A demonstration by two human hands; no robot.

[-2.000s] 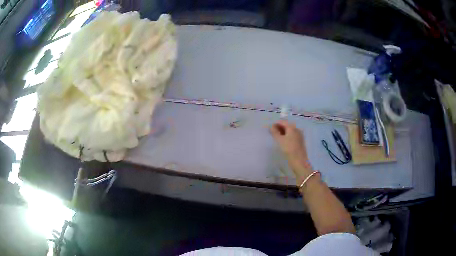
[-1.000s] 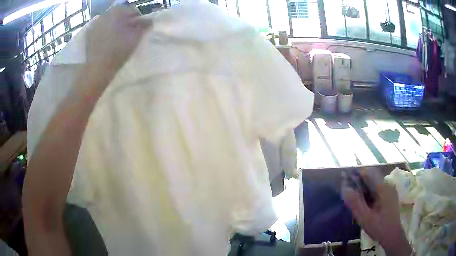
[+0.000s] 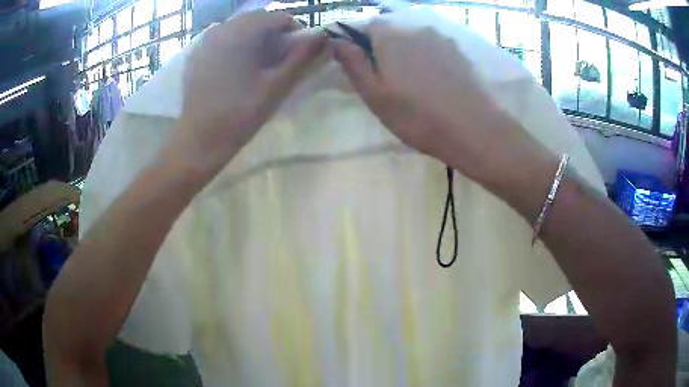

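Note:
A cream top (image 3: 325,249) hangs upright close in front of me and fills the middle of the view. My left hand (image 3: 245,68) pinches its upper edge near the top centre. My right hand (image 3: 415,75) holds dark thread snips (image 3: 356,38), whose pointed tips show between the fingers and reach the cloth edge beside my left fingertips. A thin black loop (image 3: 447,227) hangs below my right hand, in front of the cloth. Whether the blades are closed on a thread is too small to tell.
Tall windows (image 3: 589,53) run behind the top. A blue basket (image 3: 644,199) stands at the right. Hanging garments (image 3: 107,98) and a brown surface (image 3: 45,212) show at the left. A bit of pale cloth (image 3: 598,372) shows at the lower right.
My right hand has come up from the lower right to the top's upper edge with the snips. My left hand has moved right along the edge, and the top now fills more of the view.

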